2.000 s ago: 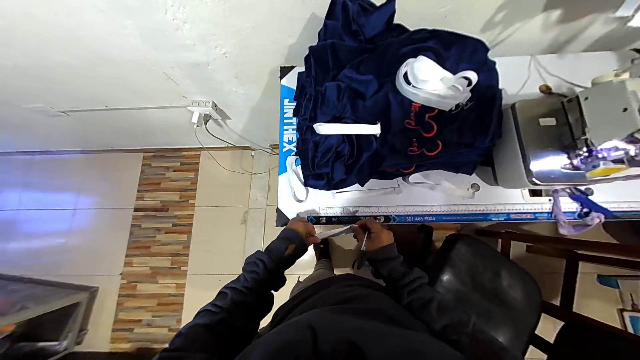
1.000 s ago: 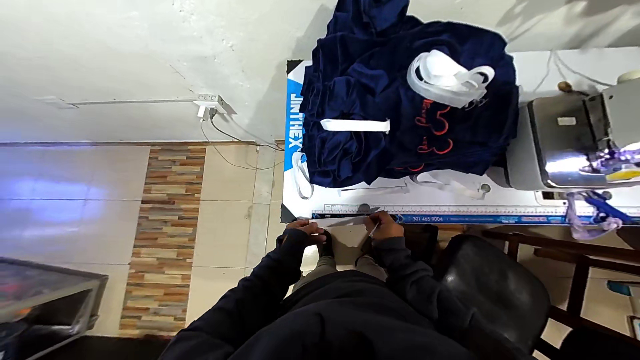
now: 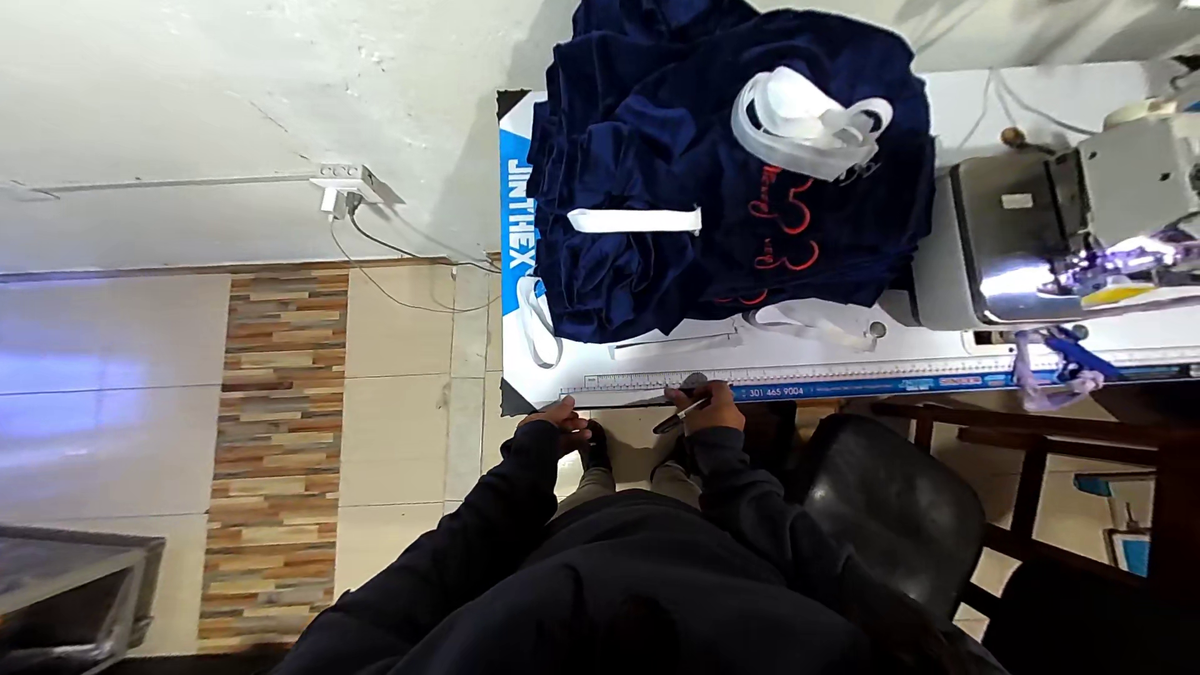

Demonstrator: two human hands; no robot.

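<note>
At the table's front edge, my left hand (image 3: 561, 424) is near the left end of the printed ruler strip (image 3: 797, 377); whether it grips anything is too small to tell. My right hand (image 3: 710, 409) holds a dark pen (image 3: 677, 415) and rests at the same edge, to the right. Beyond them lies a pile of navy fabric (image 3: 647, 122) with red embroidery. A coil of white elastic band (image 3: 797, 122) and a short white strip (image 3: 635, 220) lie on it. A looped white band (image 3: 537, 328) hangs by the pile's left side.
A sewing machine (image 3: 1012, 234) stands on the right of the white table (image 3: 577, 370), with purple-white cloth (image 3: 1055, 380) at its front. A black chair (image 3: 891, 497) is beside me on the right. Cables run from a wall outlet (image 3: 345, 183) at the left.
The pale strip that stretched between my hands a second ago no longer shows there. The pen in my right hand now shows more plainly.
</note>
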